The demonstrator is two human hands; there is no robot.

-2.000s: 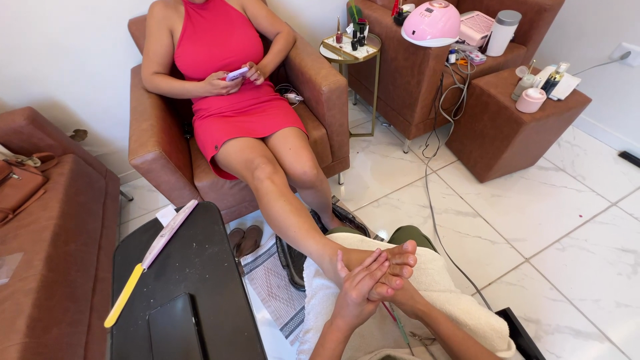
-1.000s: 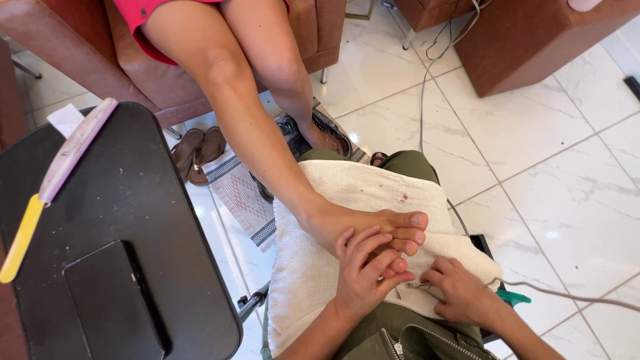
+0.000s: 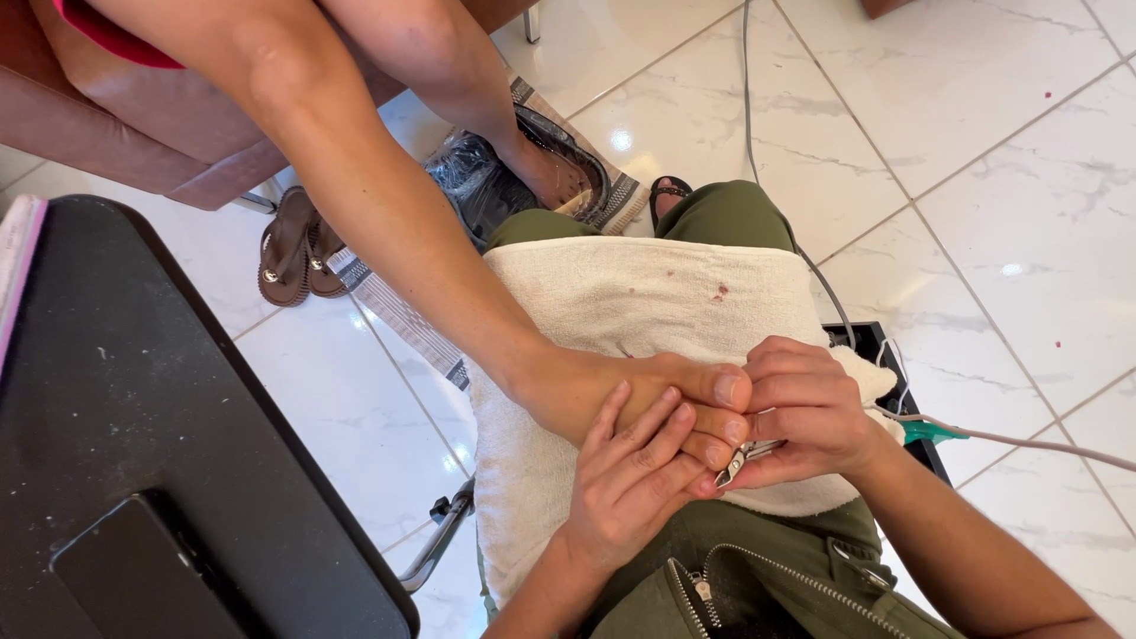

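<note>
Another person's bare foot (image 3: 612,382) rests on a cream towel (image 3: 568,293) spread over my lap. My left hand (image 3: 635,470) lies over the foot's side with its fingertips on top, holding it near the small toes. In my right hand (image 3: 803,413) is a pair of metal cuticle nippers (image 3: 741,459), its jaws close to the smaller toes. The handles are partly hidden by my fingers. Reddish spots mark the towel.
A black tray table (image 3: 160,373) with a dark phone (image 3: 142,568) stands at the left. Brown flip-flops (image 3: 286,248) lie on the floor. The person's other foot (image 3: 555,177) rests in a plastic-lined basin. A cable (image 3: 1021,442) runs at right.
The right hand has come up from the towel to the toes, and the nippers now show in it. My left hand stays on the foot. The view has tilted down and closer.
</note>
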